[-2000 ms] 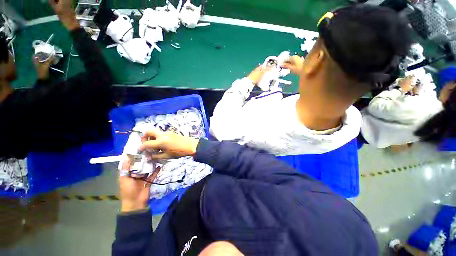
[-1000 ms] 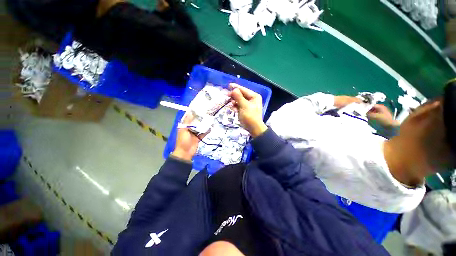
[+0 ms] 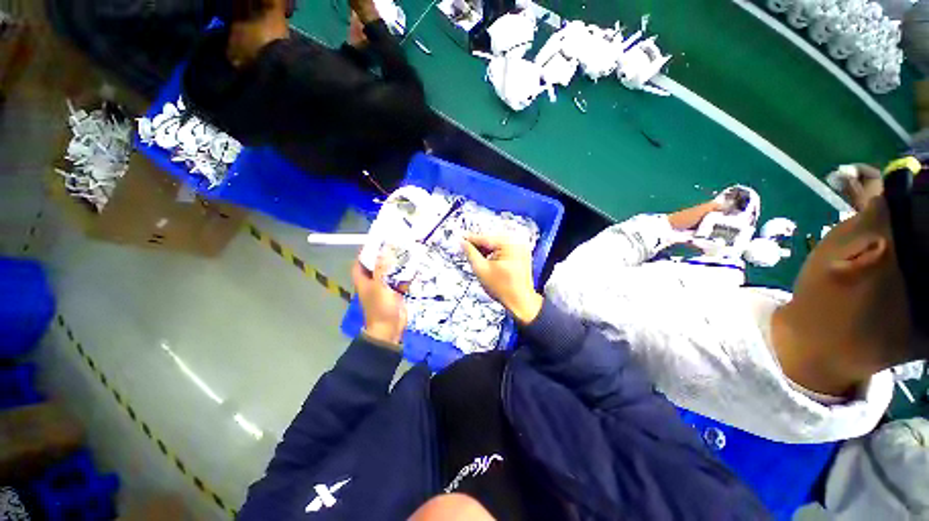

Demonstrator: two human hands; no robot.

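Observation:
My left hand (image 3: 381, 297) holds a white camera housing (image 3: 399, 222) over the left side of the blue crate (image 3: 551, 219). A white stick-like antenna (image 3: 338, 239) points left from the housing. Thin reddish and dark wires show at its top and right side. My right hand (image 3: 501, 273) is just right of the housing, over the crate, with its fingers bent and fingertips close together. Whether it pinches something small cannot be told. Small white plastic parts (image 3: 471, 311) fill the crate below both hands.
A person in white (image 3: 662, 305) sits close on the right, handling a white unit. A person in black (image 3: 316, 102) sits at upper left. White units (image 3: 558, 57) lie heaped on the green bench (image 3: 489, 107). A carton (image 3: 153, 219) with white parts stands left.
The view has swung right and turned since the first frame. My right hand has moved away from the housing, down and right. My left hand still holds the housing, now tilted with its inside more visible.

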